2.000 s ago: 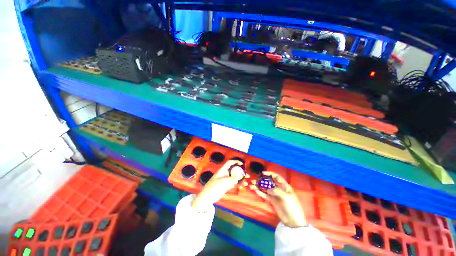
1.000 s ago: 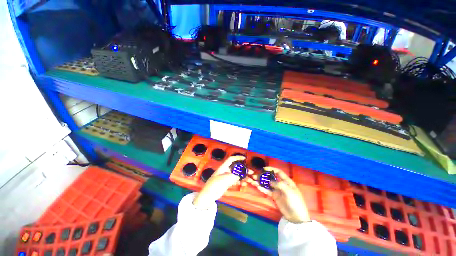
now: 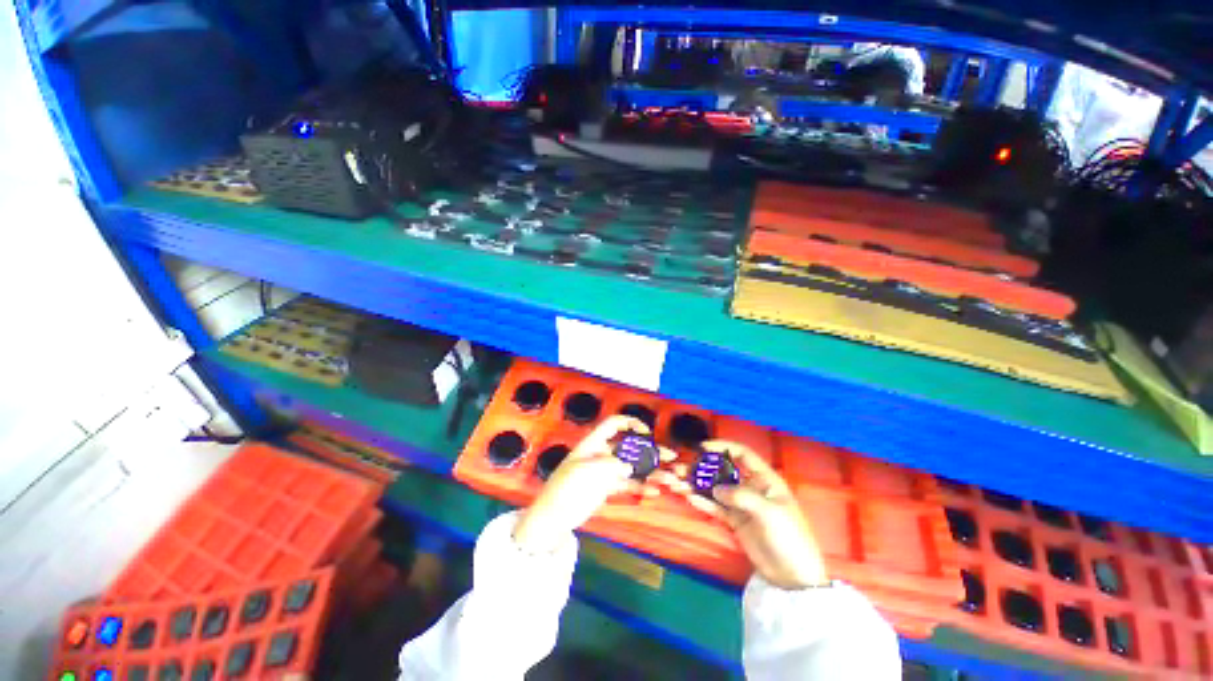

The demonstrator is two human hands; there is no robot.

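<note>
My left hand holds a round watch body between its fingers, its dark screen lit with purple marks. My right hand holds a second round watch body, also with a purple-lit screen. The two bodies are side by side, apart, facing me. Both hands are above an orange compartment tray on the lower shelf. Round black bodies sit in its left pockets, and my hands hide part of it. White sleeves cover my wrists.
An orange tray with dark round bodies lies at right. Stacked orange trays and a tray of square bodies, some glowing, are at lower left. The blue shelf beam with a white label crosses above my hands. A black box stands on the upper shelf.
The left-hand body's screen has gone from white to dark with purple marks. The glowing square bodies at lower left have changed colour. My hands have barely moved.
</note>
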